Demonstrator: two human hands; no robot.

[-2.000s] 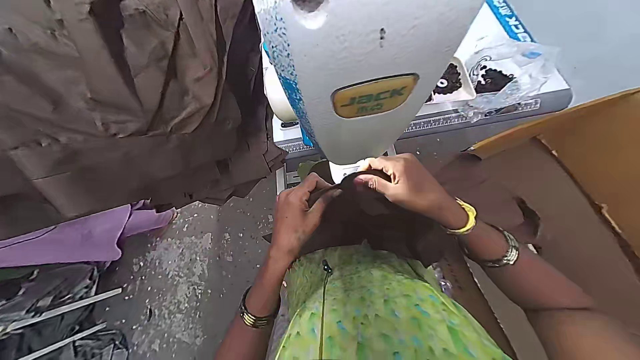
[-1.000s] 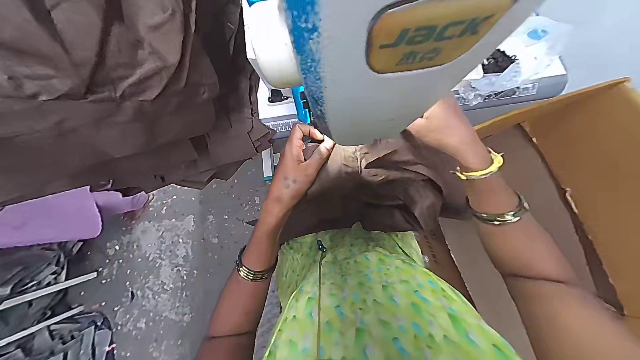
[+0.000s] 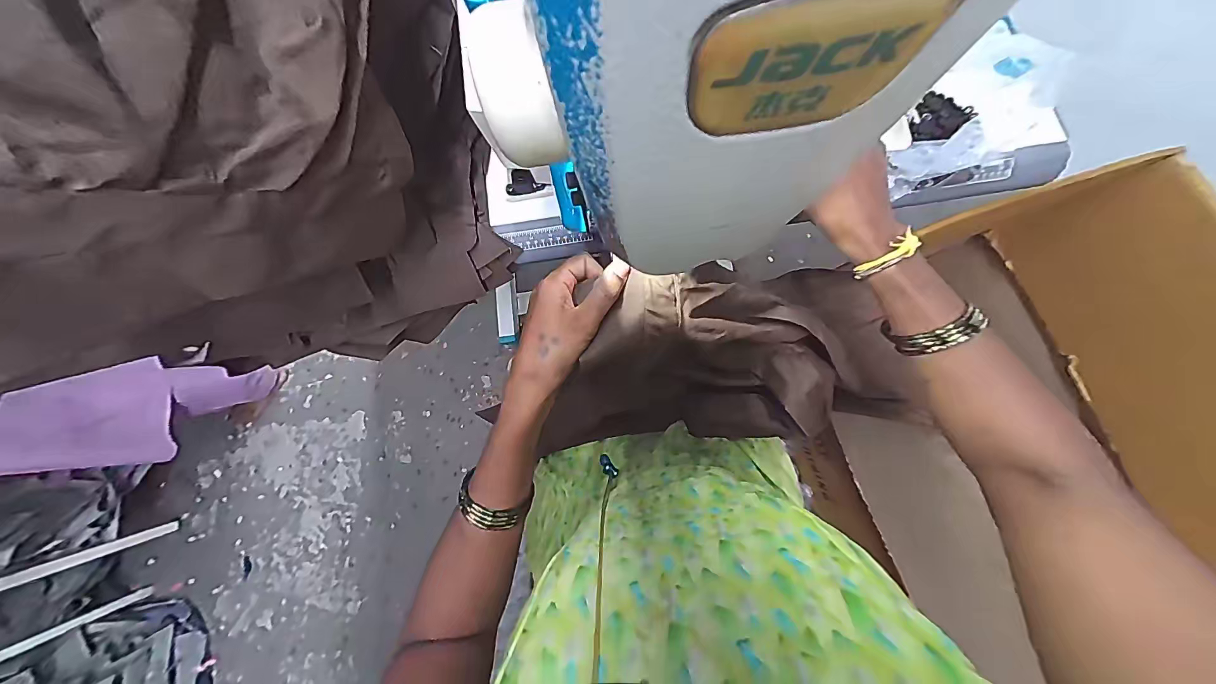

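A white and blue Jack sewing machine (image 3: pixel 722 190) fills the top middle, its head hiding the stitching area. Brown fabric (image 3: pixel 703 361) with a seam hangs from under the head over my lap. My left hand (image 3: pixel 565 318) pinches the fabric's upper left edge between thumb and fingers. On the machine's right side my right hand (image 3: pixel 855 204) reaches up beside the head; its fingers are blurred and partly hidden, so whether it holds anything cannot be told.
A large pile of brown fabric pieces (image 3: pixel 209 209) lies at upper left. An open cardboard box (image 3: pixel 1121 294) stands at right. Black small parts (image 3: pixel 940 119) in clear plastic rest behind the machine. Purple cloth (image 3: pixel 85 418) and thin white bars (image 3: pixel 85 556) are at lower left.
Two seconds ago both hands were together at the dark fabric below the machine head. My right hand has since moved away, up along the head's right side. More fabric is spread out below. The view has shifted closer.
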